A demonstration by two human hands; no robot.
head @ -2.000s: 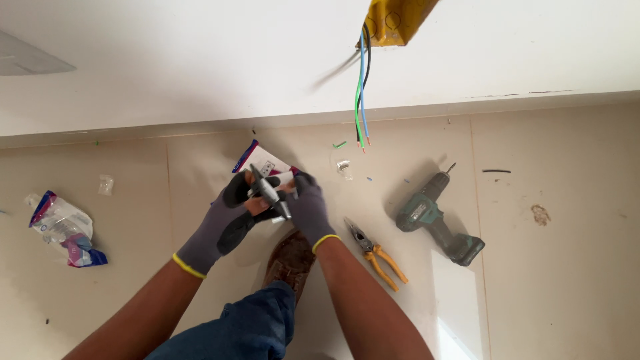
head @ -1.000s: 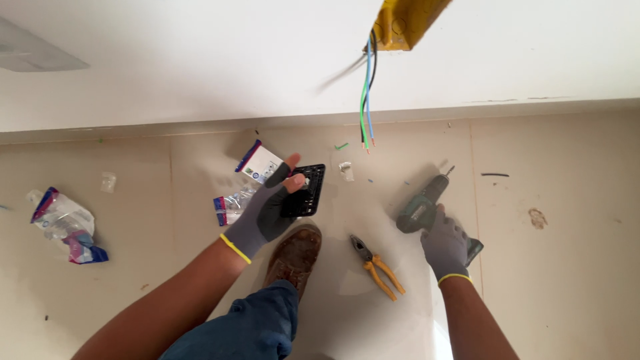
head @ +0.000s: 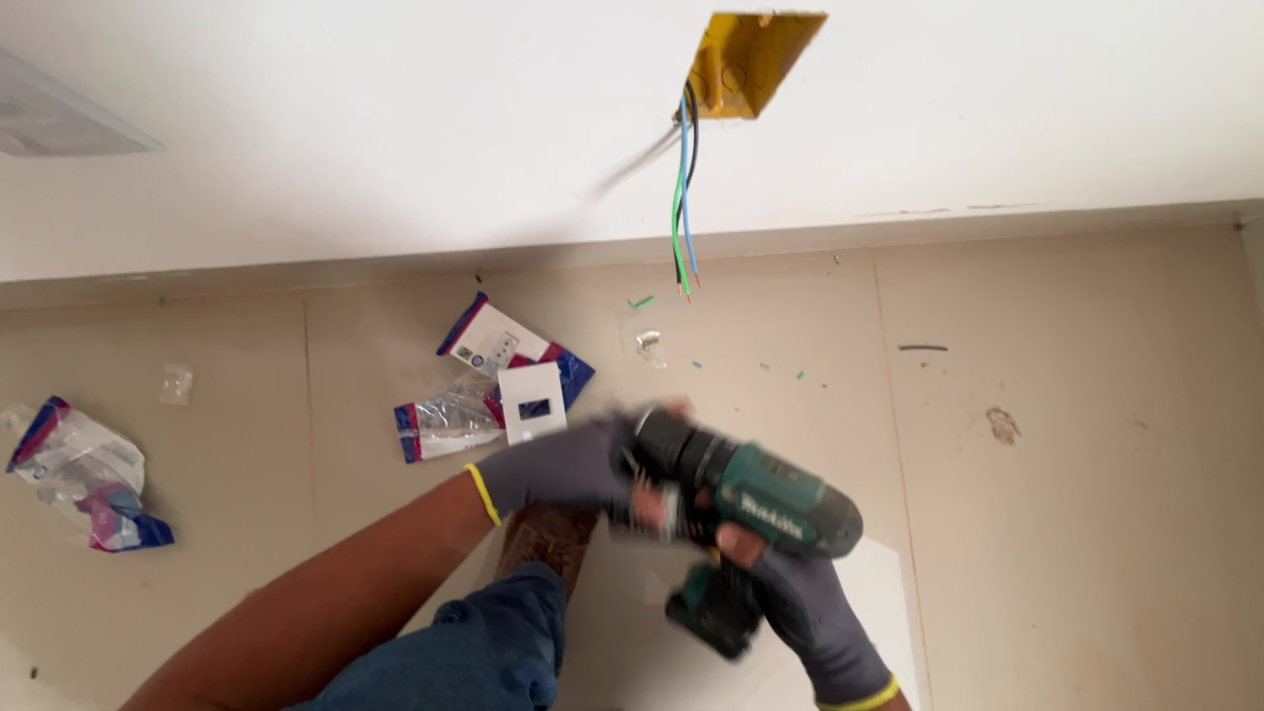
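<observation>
A green and black Makita cordless drill [head: 780, 499] is gripped by my gloved right hand [head: 790, 592], its chuck pointing up and left over my other hand. My gloved left hand [head: 592, 469] is blurred; it is closed around a dark part with a metal piece that lies mostly under the drill, so its outline is hidden. Above the hands, blue, green and black electrical wires [head: 683, 207] with bared copper ends hang from a yellow wall box [head: 755, 64]. A white cover plate [head: 533, 403] with a rectangular opening lies on plastic packaging left of the hands.
Opened plastic packets [head: 444, 420] lie on the tiled floor, with another torn packet [head: 89, 474] at far left. A small clear bag [head: 650, 348] and wire scraps [head: 923, 348] are scattered near the wall base. My boot [head: 548, 543] stands below my left hand.
My right hand, on the drill on the floor one second ago, has lifted it and brought it left to my left hand. The black frame my left hand held then is now largely hidden.
</observation>
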